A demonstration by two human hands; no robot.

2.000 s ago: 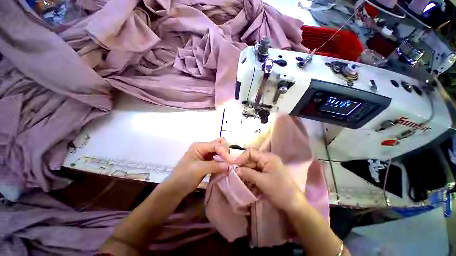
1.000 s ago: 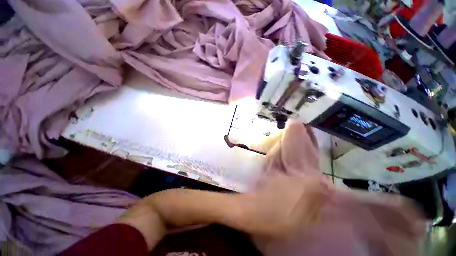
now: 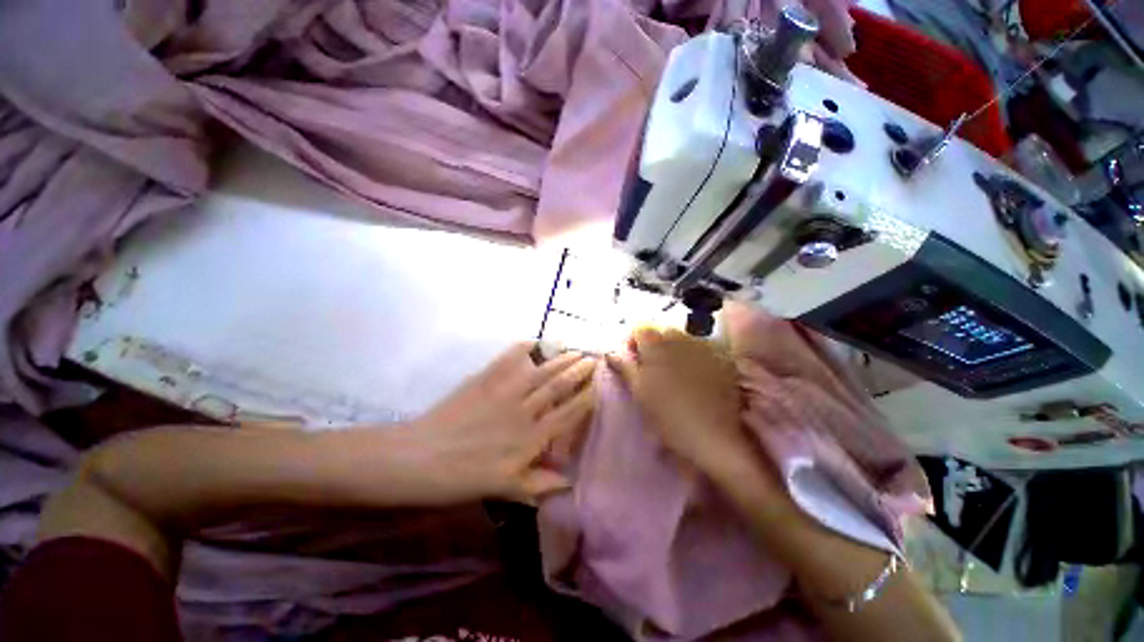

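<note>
A dusty-pink garment piece (image 3: 652,514) lies at the needle area and hangs over the table's front edge. My left hand (image 3: 508,420) rests flat with fingers spread at the cloth's left edge, just in front of the needle plate (image 3: 583,320). My right hand (image 3: 677,383) is on the cloth close to the presser foot, fingertips pressing or pinching its edge. The white sewing machine head (image 3: 765,188) stands above and right of my hands. The presser foot and needle (image 3: 640,282) sit in bright glare, so contact with the cloth cannot be told.
More pink cloth (image 3: 376,138) is heaped along the left and far side of the white table (image 3: 301,289). A lit control panel (image 3: 960,326) faces me. A red basket (image 3: 928,75) stands behind the machine. A black cloth with white print (image 3: 972,502) lies at the right.
The view is closer to the machine. Both hands have moved up to the needle area with the cloth, from below the table edge and then the right. A white strip now shows by my right forearm.
</note>
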